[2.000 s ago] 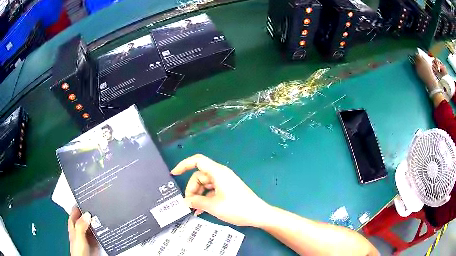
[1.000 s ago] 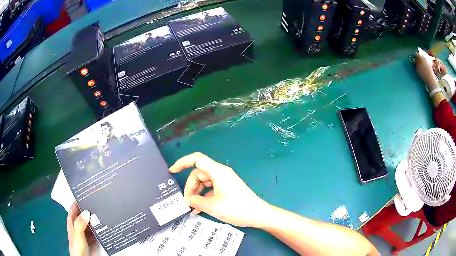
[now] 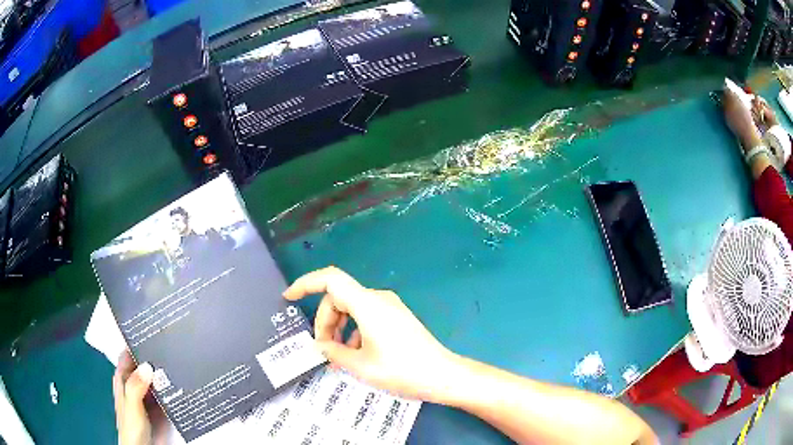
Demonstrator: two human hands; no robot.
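Observation:
A black retail box (image 3: 193,300) is tilted in front of me, its back facing up, with a photo of a person and small white text. My left hand (image 3: 135,401) grips its lower left edge, partly hidden behind it. A white barcode label (image 3: 289,358) lies at the box's lower right corner. My right hand (image 3: 369,335) has its thumb and a fingertip at the label's right end, with the index finger at the box's right edge. A label sheet (image 3: 352,410) lies under the box, partly covered.
Several black boxes (image 3: 291,91) are on the green conveyor belt (image 3: 487,96) beyond. Wrinkled clear tape (image 3: 496,156) runs along the belt edge. A smartphone (image 3: 630,245) lies at right, near a white fan (image 3: 749,287), a red stool (image 3: 687,395) and another person's red sleeve (image 3: 772,204).
The boxes on the belt have moved to the right. The held box and both hands have shifted only slightly. The label stays at the same corner of the box.

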